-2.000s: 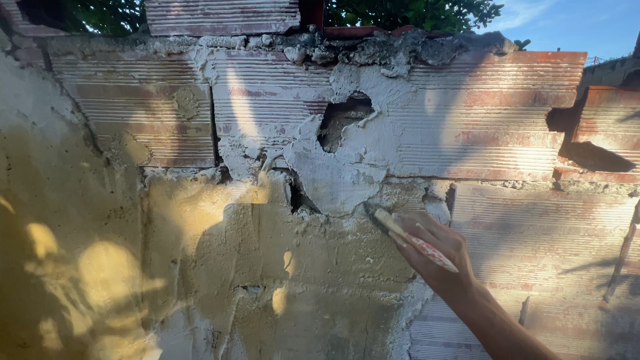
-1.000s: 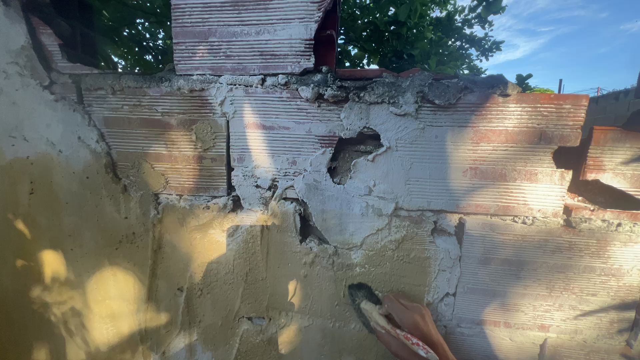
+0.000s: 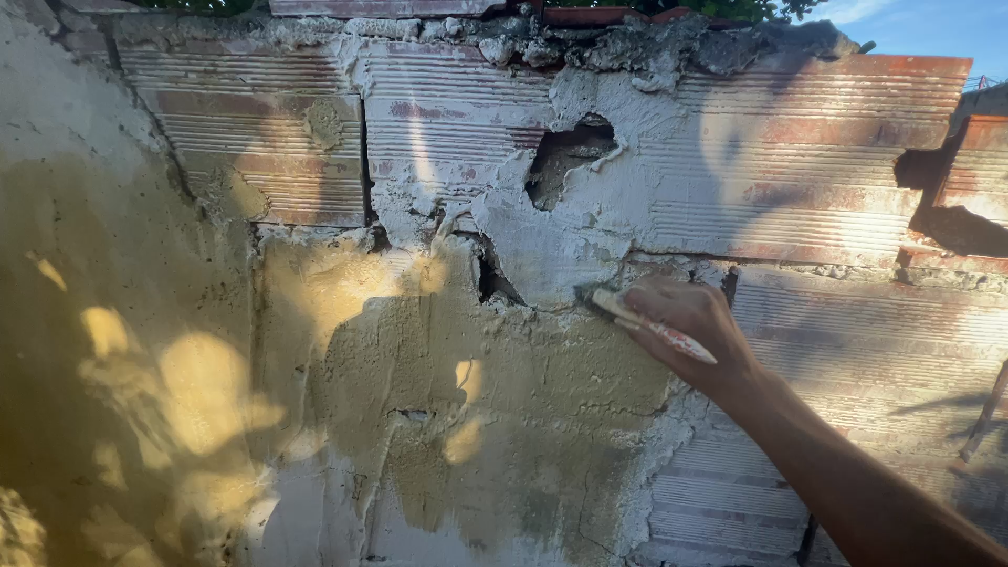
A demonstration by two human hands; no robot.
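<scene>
My right hand (image 3: 681, 323) grips a paintbrush (image 3: 657, 329) with a pale handle stained red, its dark bristles against the wall at the edge between whitish mortar and yellow-brown coating. Just left of the bristles is a small jagged hole (image 3: 494, 276). Higher up, a larger broken hole (image 3: 567, 161) opens in the mortar patch (image 3: 543, 244). Ribbed hollow clay bricks (image 3: 795, 165) make up the upper and right parts of the wall. Yellow-brown coating (image 3: 472, 378) covers the lower middle. My left hand is out of view.
Rough, crumbly mortar (image 3: 654, 47) runs along the wall's top, with a loose-looking brick piece (image 3: 386, 8) above it. At the right, a brick has a broken gap (image 3: 921, 169). A vertical crack (image 3: 366, 165) separates two bricks at the left. Leaves and sky show behind.
My right hand and the brush have moved up the wall from the yellow-brown area, where they were a second ago, back to the lower edge of the mortar patch.
</scene>
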